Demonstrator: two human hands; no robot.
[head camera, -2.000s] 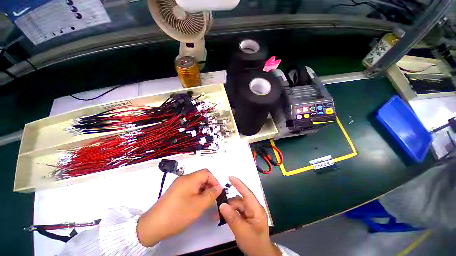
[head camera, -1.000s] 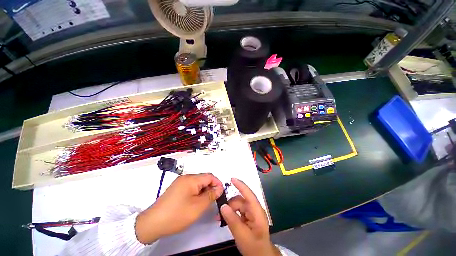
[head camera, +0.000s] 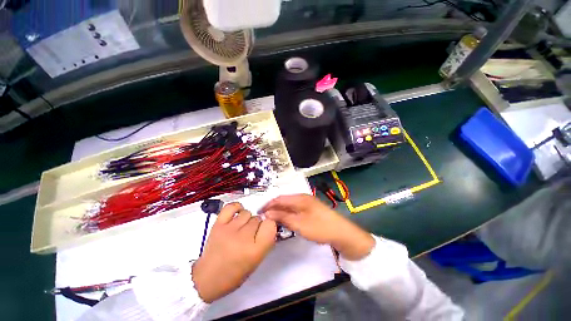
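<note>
My left hand (head camera: 235, 254) is over the white sheet (head camera: 288, 266), its fingers curled around a small dark part (head camera: 285, 232) that shows only partly beneath the hands. My right hand (head camera: 313, 219) reaches in from the right, its fingertips meeting the left fingers. What exactly the right fingertips pinch is hidden. A black round-headed part with a cable (head camera: 211, 205) lies on the sheet by the tray edge, just beyond my left hand. A thin harness with black tape (head camera: 87, 291) lies at the left of the sheet.
A long cream tray (head camera: 56, 232) holds red wires (head camera: 141, 199) and dark wires behind them. Tape rolls (head camera: 308, 135), a dispenser (head camera: 374, 128) and an orange-handled tool (head camera: 332, 192) stand right of it. A blue bin (head camera: 496, 147) is farther right. A person's grey sleeve (head camera: 532, 226) shows at right.
My right hand has swung up and over to meet my left fingertips, its forearm now coming from the lower right. The black strip seen upright between the hands is now mostly covered. The view has shifted slightly.
</note>
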